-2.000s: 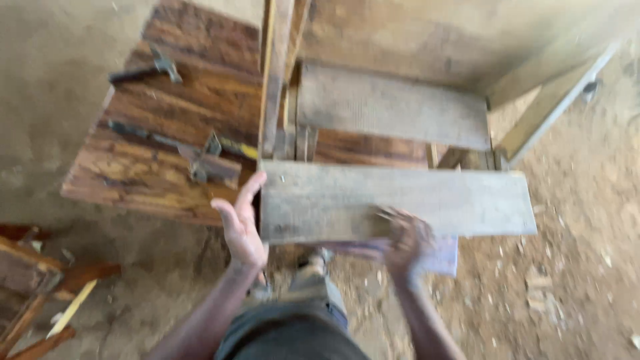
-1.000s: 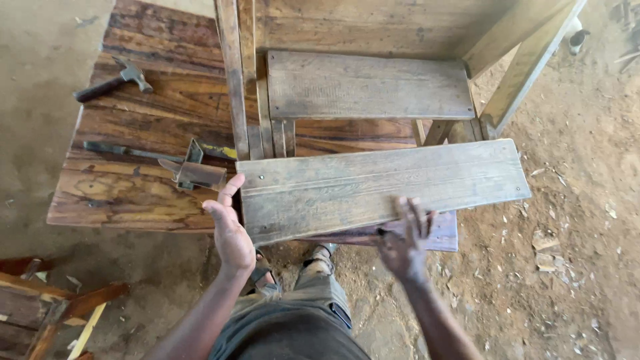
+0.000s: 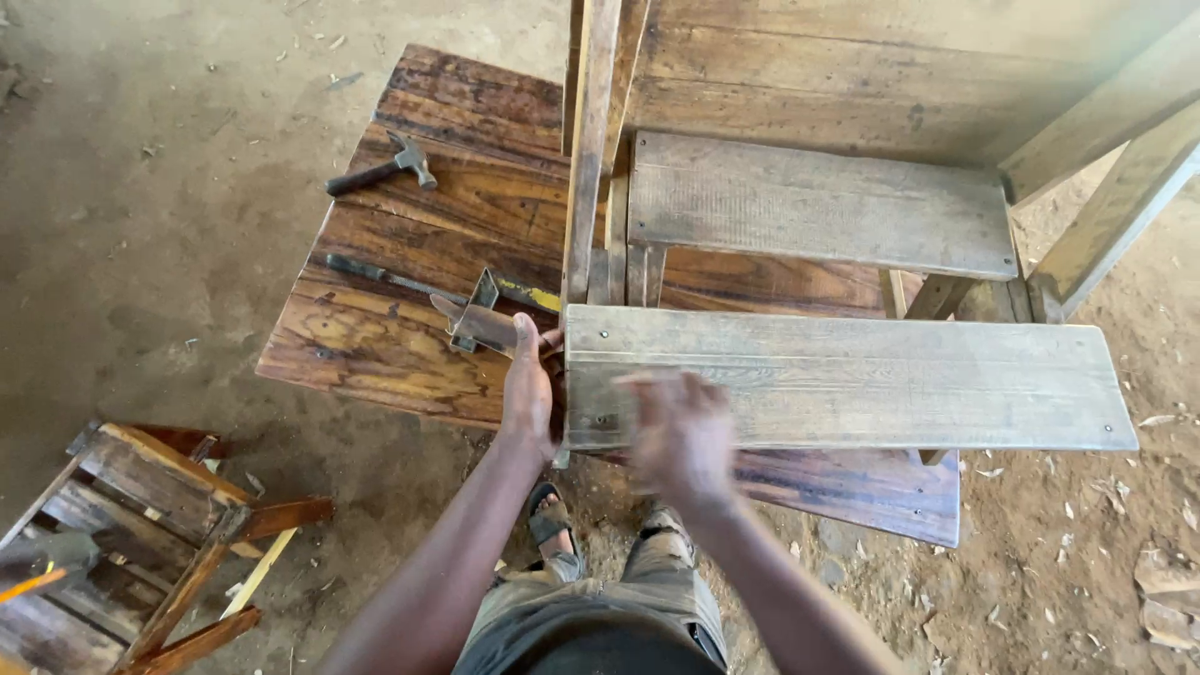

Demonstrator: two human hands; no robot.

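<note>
A long, weathered wooden board (image 3: 891, 380) with screws at its corners lies across the near side of a wooden frame (image 3: 591, 159). My left hand (image 3: 530, 384) is upright against the board's left end, thumb up, with some fingers hidden beyond the edge. Blurred by motion, my right hand (image 3: 680, 431) is over the left part of the board; whether it holds anything cannot be told. Behind it, a second board (image 3: 816, 206) is fixed lower in the frame. A claw hammer (image 3: 384, 167) and a long dark-handled tool (image 3: 389, 275) rest on a brown wooden tabletop (image 3: 403, 319).
A metal bracket-like piece (image 3: 475, 309) with a brown flat part and a yellow-marked bar (image 3: 527, 293) lies close to my left hand. At the lower left stands a slatted wooden stool or chair (image 3: 141, 506). Wood chips litter the dirt floor (image 3: 1059, 553).
My right hand has moved left along the long board. The board, slanted a second ago, now lies more level. My left hand stays at its left end.
</note>
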